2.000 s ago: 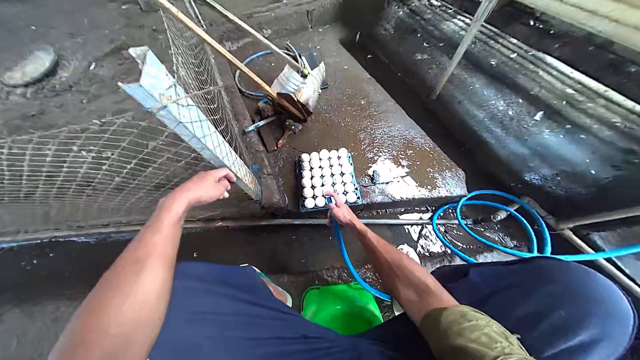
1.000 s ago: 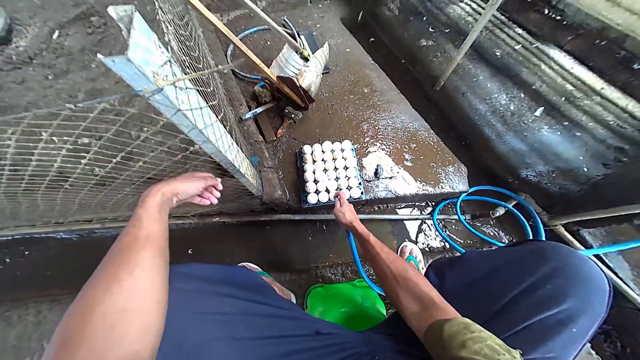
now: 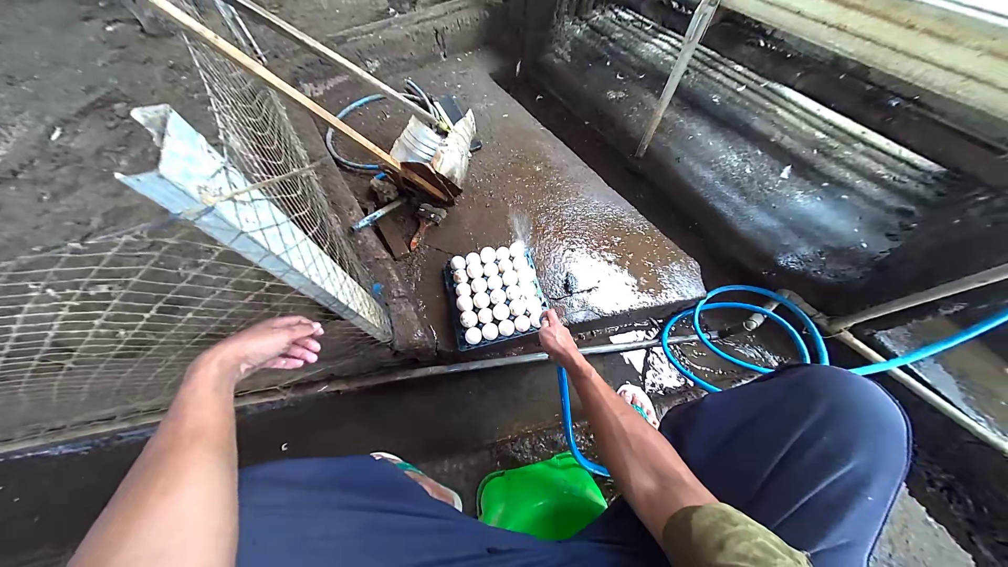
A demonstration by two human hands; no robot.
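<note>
My right hand [image 3: 557,337] grips the end of a blue hose [image 3: 568,417] at the lower right corner of a tray of white eggs. Water sprays from it toward the tray's far right corner. The eggs [image 3: 498,295] sit in rows in the dark blue tray [image 3: 490,342], which lies on a wet concrete slab. To the left, my left hand [image 3: 277,343] hangs in the air with its fingers loosely bent and holds nothing. It is near the netting and an angled metal post.
Netting [image 3: 94,315] and a metal post [image 3: 260,228] stand on the left. Long-handled tools with a rusty blade [image 3: 431,179] lie behind the tray. A green plastic basin [image 3: 542,498] is between my feet. Blue hose coils [image 3: 815,335] lie at right, by a pipe [image 3: 472,364].
My right hand has shifted from the tray's near edge to its lower right corner, with the hose. My left hand stays empty beside the netting.
</note>
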